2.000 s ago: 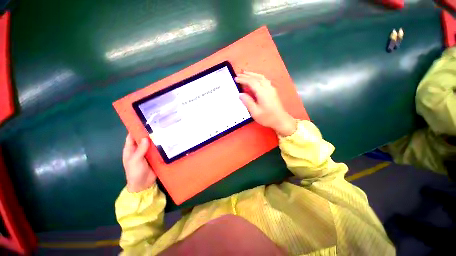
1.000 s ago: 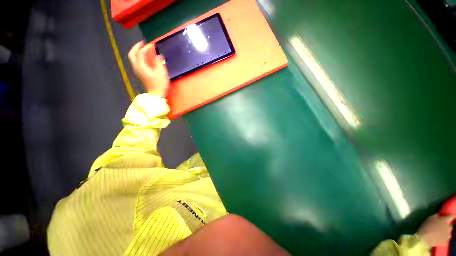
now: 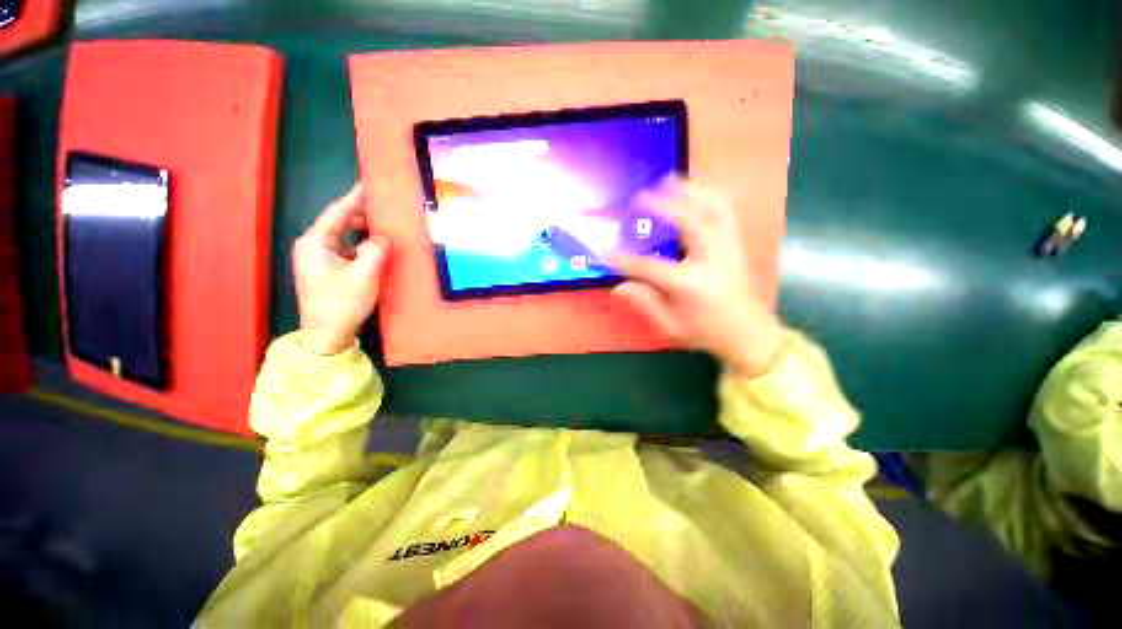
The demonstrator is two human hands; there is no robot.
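Observation:
A tablet (image 3: 554, 203) with a lit purple and blue screen showing app icons lies on a red-orange foam pad (image 3: 572, 80) in front of me. My left hand (image 3: 335, 273) is at the pad's left edge, with thumb and fingers around that edge. My right hand (image 3: 701, 277) is blurred over the right part of the screen, fingers apart and holding nothing. Whether a fingertip touches the glass cannot be told. The fingers hide part of the tablet's lower right.
A second tablet (image 3: 117, 270), dark, lies on another red-orange pad (image 3: 222, 234) at the left. Two tiny dark-and-tan pieces (image 3: 1059, 235) lie on the green bench (image 3: 911, 356) at the right. Another person's yellow sleeve (image 3: 1083, 399) shows at the right edge.
The view has swung back from a dark tablet on a pad to the lit one. Compared with two seconds ago, its white page has given way to a screen with icons, and its pad lies straighter.

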